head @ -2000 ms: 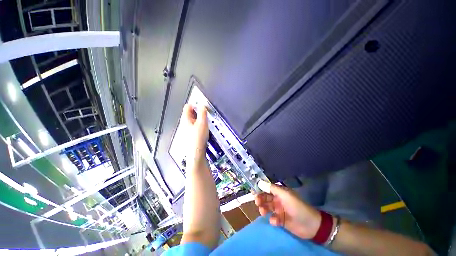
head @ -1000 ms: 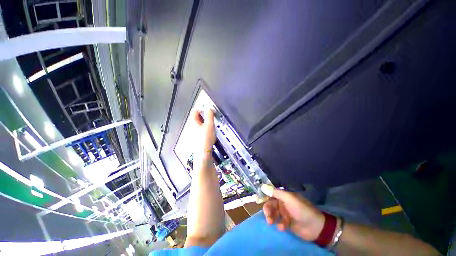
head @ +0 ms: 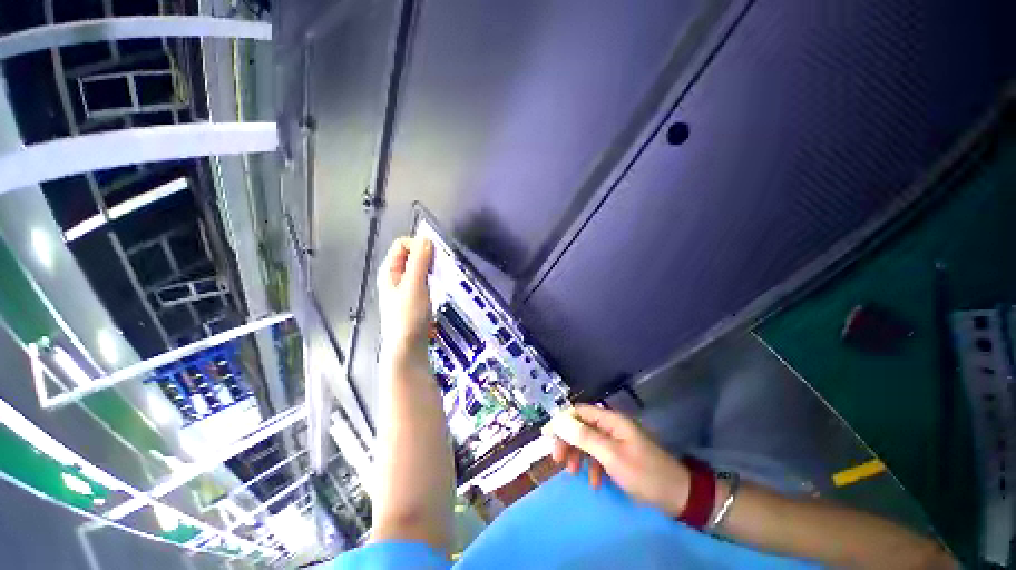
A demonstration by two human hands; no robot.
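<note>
The large dark TV rear cover (head: 579, 145) fills the view. Its opening shows a green main board (head: 490, 395) with connectors. A long silver strip with cut-outs, the terminal bracket (head: 488, 315), runs along the opening's right edge. My left hand (head: 404, 295) is at its upper end, with fingertips against or around it. My right hand (head: 624, 451), with a red wristband, pinches the lower end between thumb and fingers. The exact contact at the left fingertips is too small to tell.
At the right, a green bench (head: 869, 267) holds a similar silver strip (head: 987, 412) and a small dark reddish item (head: 875, 327). White frames (head: 145, 156) and line structures stand at the left. A yellow floor mark (head: 859, 472) shows at the lower right.
The view has shifted, showing more bench and the spare strip. My left hand has moved left relative to the opening, uncovering more of the board. My right hand stays at the strip's lower end.
</note>
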